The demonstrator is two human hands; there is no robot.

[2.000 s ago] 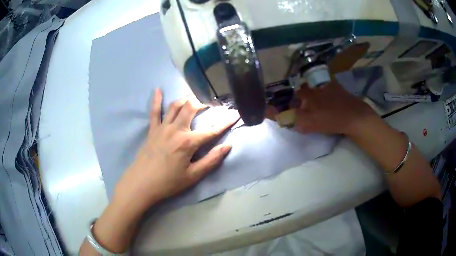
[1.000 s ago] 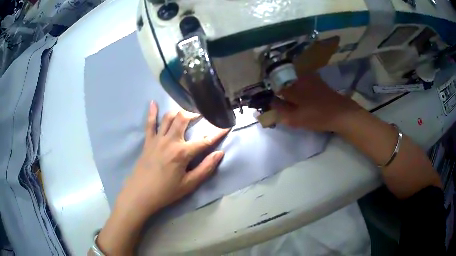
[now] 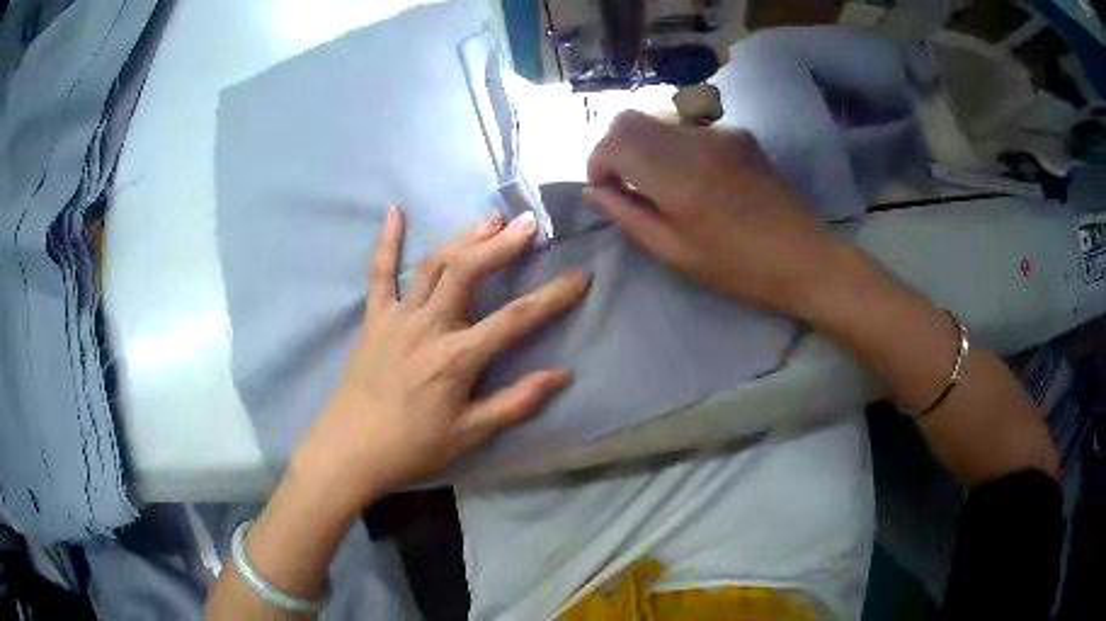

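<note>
A light grey-blue garment panel (image 3: 328, 158) lies on the white machine table. A narrow folded strip (image 3: 519, 200) lies on it below the bright needle area, its upper part looped or split. My left hand (image 3: 437, 346) lies spread on the panel, its index fingertip at the strip's lower end. My right hand (image 3: 691, 200) is just right of the strip, with thumb and fingertips close together at the cloth; whether they pinch it is hard to tell. The needle area (image 3: 594, 103) is washed out by light. The tan knob (image 3: 697, 104) is above my right hand.
Stacked grey panels (image 3: 55, 303) with dark edges are at the left. The sewing machine's dark parts (image 3: 625, 43) cross the top. Bunched grey cloth (image 3: 807, 109) is behind my right hand. The table's front edge (image 3: 728, 434) is near the white-and-yellow clothing (image 3: 679, 522).
The view has tipped down, so the machine head sits higher. The strip now shows left of the needle area. My right hand has moved left and nearer, out from beside the tan knob.
</note>
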